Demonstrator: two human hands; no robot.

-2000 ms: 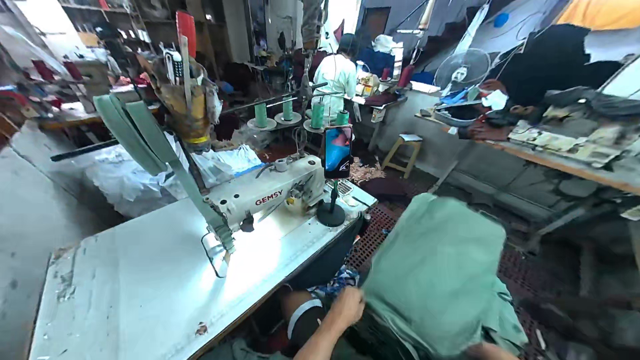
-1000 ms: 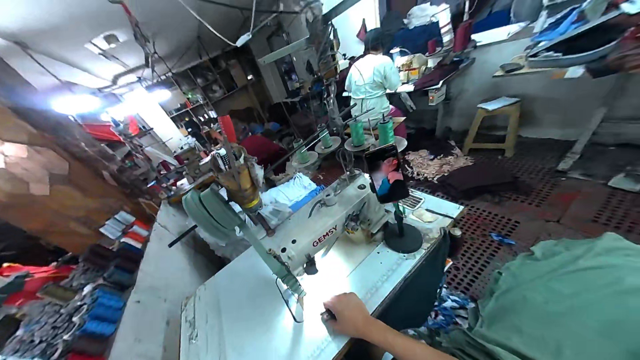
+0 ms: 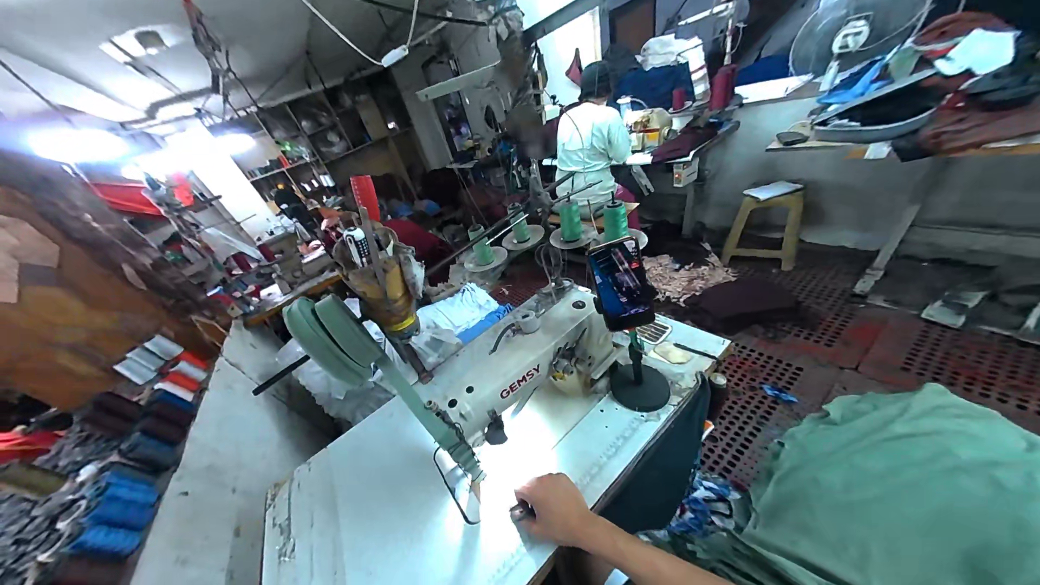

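My left hand [image 3: 554,510] is closed on a small dark object [image 3: 522,511] over the brightly lit front of the white sewing table [image 3: 366,520]. Just beyond it stands a Gemsy sewing machine [image 3: 520,382], with a green fabric strip [image 3: 398,390] running down from a roll [image 3: 329,337] to the needle area. A wire loop [image 3: 455,491] hangs left of my hand. Green cloth [image 3: 902,487] lies heaped at lower right, away from this hand. My right hand is not visible.
A phone [image 3: 621,284] on a round black stand [image 3: 639,388] is at the table's right end. Green thread cones [image 3: 570,221] stand behind the machine. A person [image 3: 591,138] works farther back, near a wooden stool [image 3: 765,223]. Thread spools [image 3: 122,496] are stacked at left.
My left hand has gone from the green cloth to the tabletop by the machine. My right hand, at the cloth's lower edge earlier, is out of view. The view has swung left.
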